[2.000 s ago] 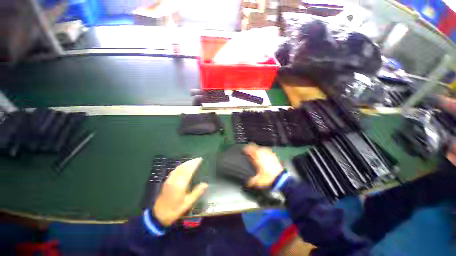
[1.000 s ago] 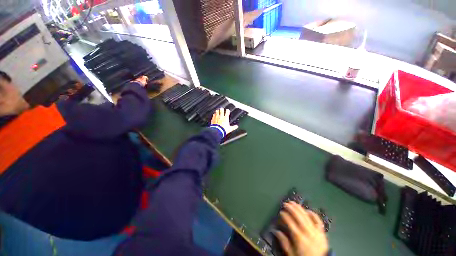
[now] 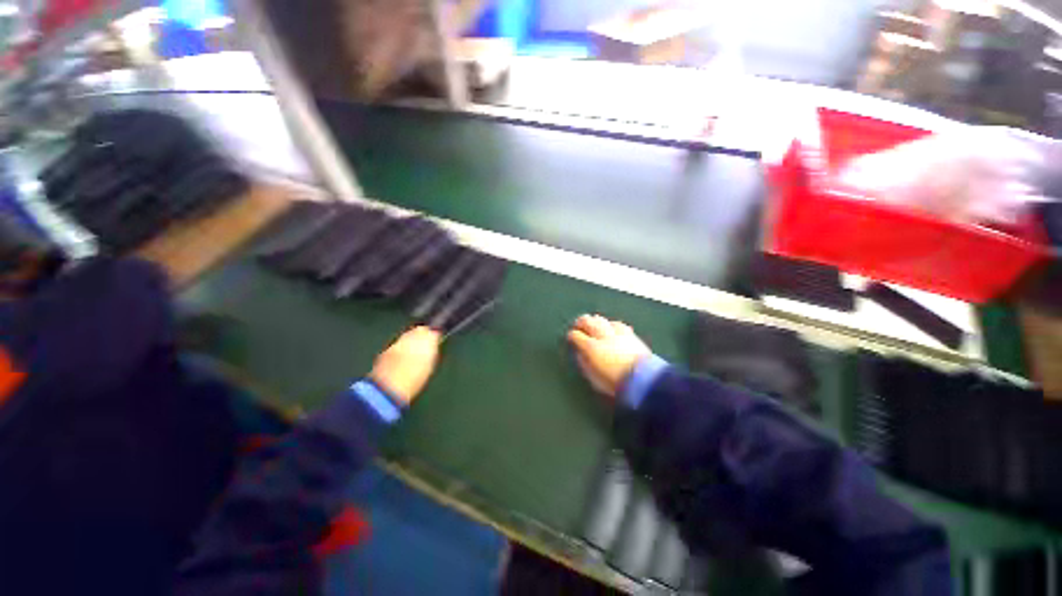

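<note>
Blurred dark remote controls (image 3: 379, 259) lie in an overlapping batch at the left of the green bench. My left hand (image 3: 408, 363) is at their near right side, its fingers closed around the near end of a slim remote (image 3: 471, 316) angled beside the batch. My right hand (image 3: 608, 353) is over the middle of the bench, right of my left hand, fingers bent; blur hides whether it holds anything. A row of remotes (image 3: 629, 522) lies near the front edge, partly covered by my right sleeve.
A black pouch (image 3: 757, 359) lies behind my right forearm. More remotes (image 3: 967, 425) stand in a row at right. A red bin (image 3: 908, 239) with whitish bags is behind them. At far left are a dark pile (image 3: 140, 175), cardboard (image 3: 216, 236) and a neighbouring worker's dark sleeve.
The view has turned back to the right. My left hand has moved from on top of the left batch to its near side. My right hand has left the front row and moved towards the left batch.
</note>
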